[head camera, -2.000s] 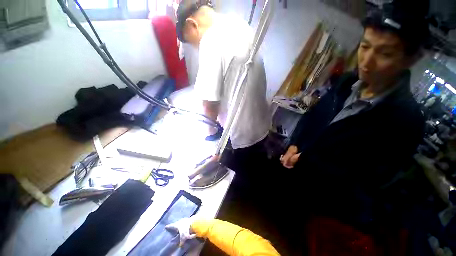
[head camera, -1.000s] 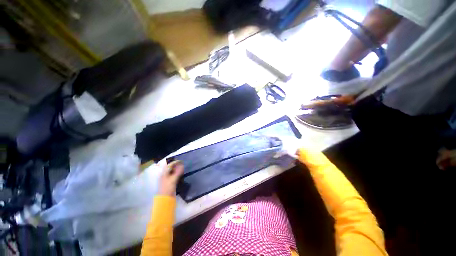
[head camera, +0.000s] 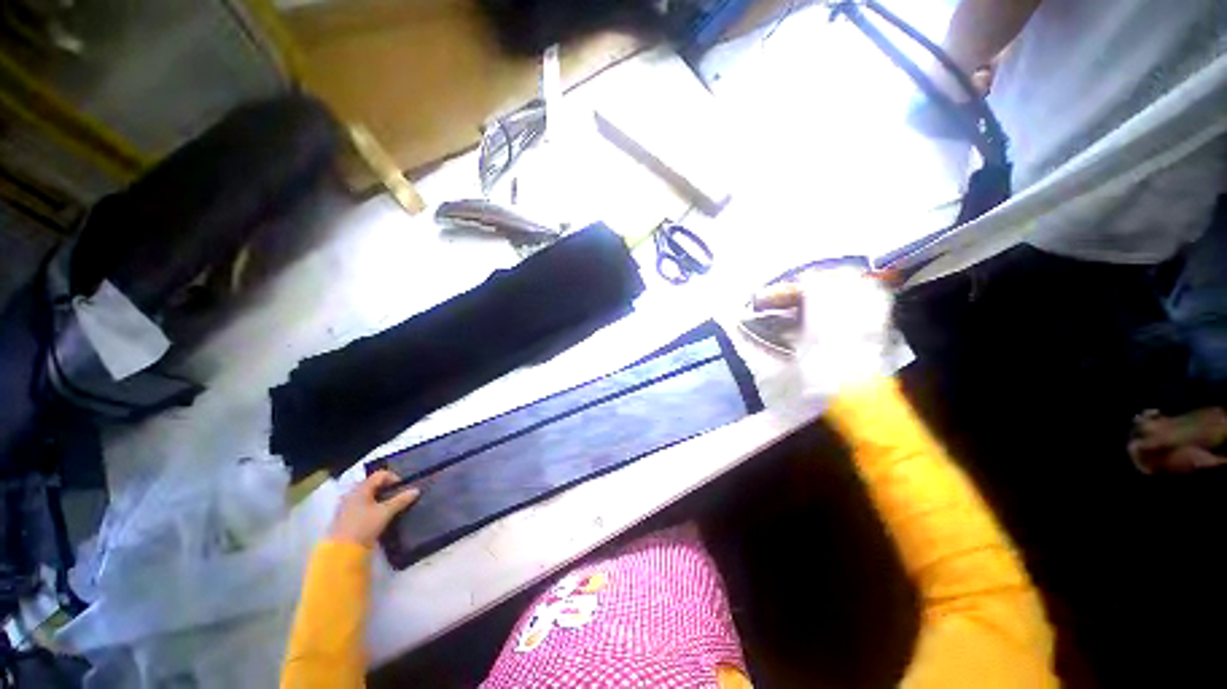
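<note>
Two dark fabric strips (head camera: 565, 442) with grey-blue interfacing inside dark borders lie overlapping on the pale table, nearest me. My left hand (head camera: 370, 506), bare, rests on their left end with the fingers apart. My right hand (head camera: 845, 330), in a white glove and blurred, is at the steam iron (head camera: 770, 323) on the table's right side, beyond the strips' right end. The glove covers the iron's handle; its metal plate shows to the left of the glove. Whether the fingers are closed round the handle is too blurred to tell.
A black stack of cut pieces (head camera: 458, 353) lies behind the strips. Scissors (head camera: 682, 252), a grey metal tool (head camera: 495, 220) and a pale bar (head camera: 662, 162) lie further back. Whitish crumpled material (head camera: 189, 538) is at left. A person (head camera: 1117, 135) stands at right; another person's hand shows lower right.
My right hand has moved from the strips' right end to the iron. My left hand stays at the left end. The strips now lie flatter, with the front one covering more of the back one.
</note>
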